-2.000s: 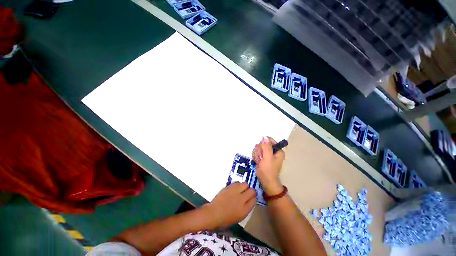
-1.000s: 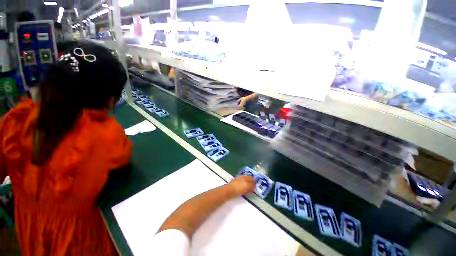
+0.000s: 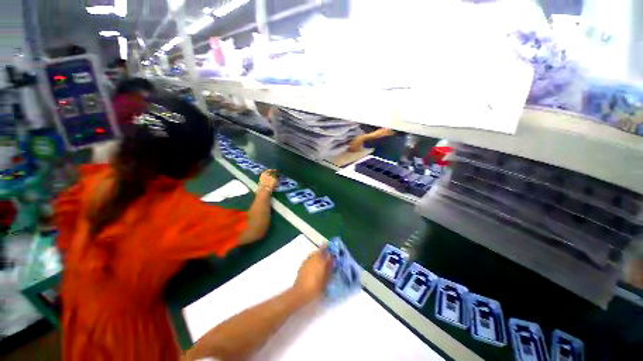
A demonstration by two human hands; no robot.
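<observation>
My left hand (image 3: 314, 273) reaches in from the bottom, over the white sheet (image 3: 247, 292). It is closed on a pale blue housing (image 3: 343, 271), held tilted beside the pale rail; blur hides whether it is one piece or two stacked. My right hand is out of the picture. Several more housings (image 3: 451, 303) with dark inner blocks lie in a row on the green belt (image 3: 366, 225) at the right.
A person in orange (image 3: 141, 240) sits at the left, one hand over the belt at more housings (image 3: 319, 204). Stacked grey trays (image 3: 529, 204) and dark parts in trays (image 3: 395, 175) stand beyond the belt. A bright shelf (image 3: 451, 116) hangs above. White paper (image 3: 227, 191) lies on the bench.
My left hand has lifted pale blue work from the belt edge and drawn it back over the rail. The neighbour's arm now reaches to the belt. The view has shifted slightly.
</observation>
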